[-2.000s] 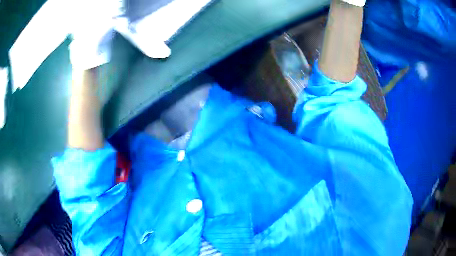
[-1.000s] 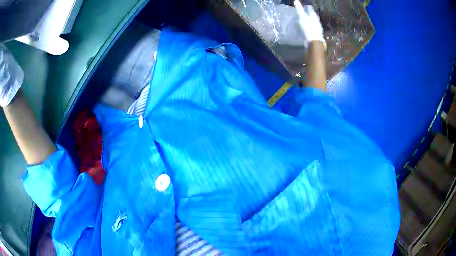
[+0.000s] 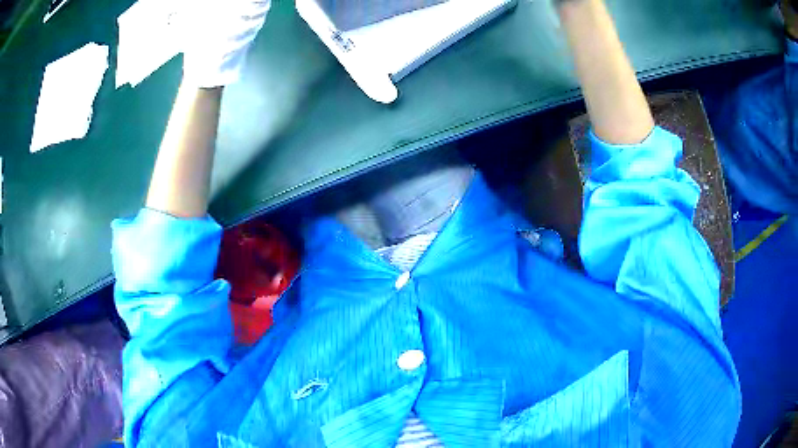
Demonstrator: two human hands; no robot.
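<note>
A white box (image 3: 437,41) with a rounded flap end and a small dark mark lies on the dark-green bench at the top centre. A grey flat item (image 3: 372,10) lies on it, cut off by the top edge. My left hand (image 3: 223,39), in a white glove, is at the top left over white paper sheets (image 3: 150,39); its fingers are blurred by glare, so its hold is unclear. My right forearm reaches up past the top edge at the right, and the right hand itself is out of the picture.
Another white sheet (image 3: 70,96) lies on the bench (image 3: 289,144) further left. A brown carton (image 3: 700,157) stands below the bench edge beside my right sleeve. A red bundle (image 3: 254,271) is under the bench near my left sleeve. Blue floor shows at the right.
The view has swung back to the bench. My right hand has left the brown carton with clear plastic and reached up over the bench. My left hand is now at the paper sheets.
</note>
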